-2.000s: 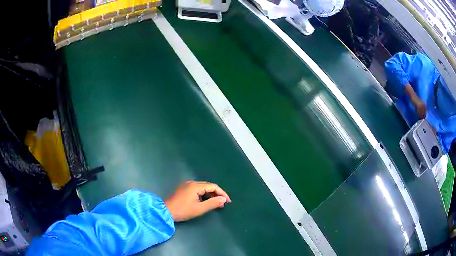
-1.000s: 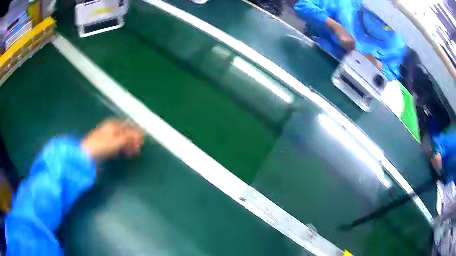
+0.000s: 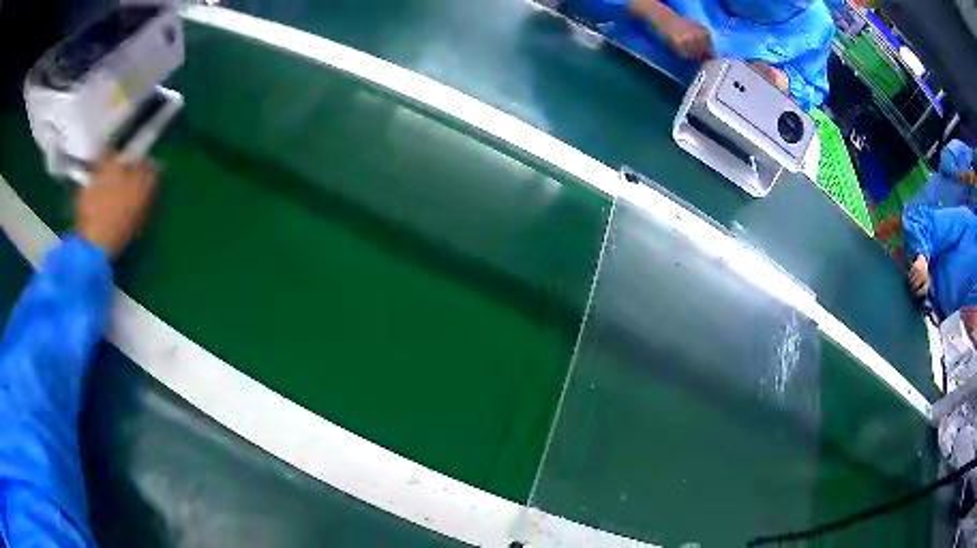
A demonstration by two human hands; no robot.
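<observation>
A white projector-like unit (image 3: pixel 91 102) with a dark face and a frame-like stand is at the upper left, tilted and blurred. My left hand (image 3: pixel 116 203), in a blue sleeve, reaches up from the lower left. Its fingers are at the lower edge of the unit's stand and appear closed on it; the fingertips are partly hidden and blurred. My right hand is not in view.
A pale metal rail (image 3: pixel 268 423) and a second rail (image 3: pixel 429 94) border the green belt surface (image 3: pixel 354 310). Beyond, a person in a blue smock (image 3: pixel 777 37) handles a similar white unit (image 3: pixel 747 123). Another person (image 3: pixel 937 252) is at the right. A black cable (image 3: pixel 878 508) lies lower right.
The view has swung right. My left hand has moved from over the bare surface, across the near rail, to the white unit, which now shows more tilted.
</observation>
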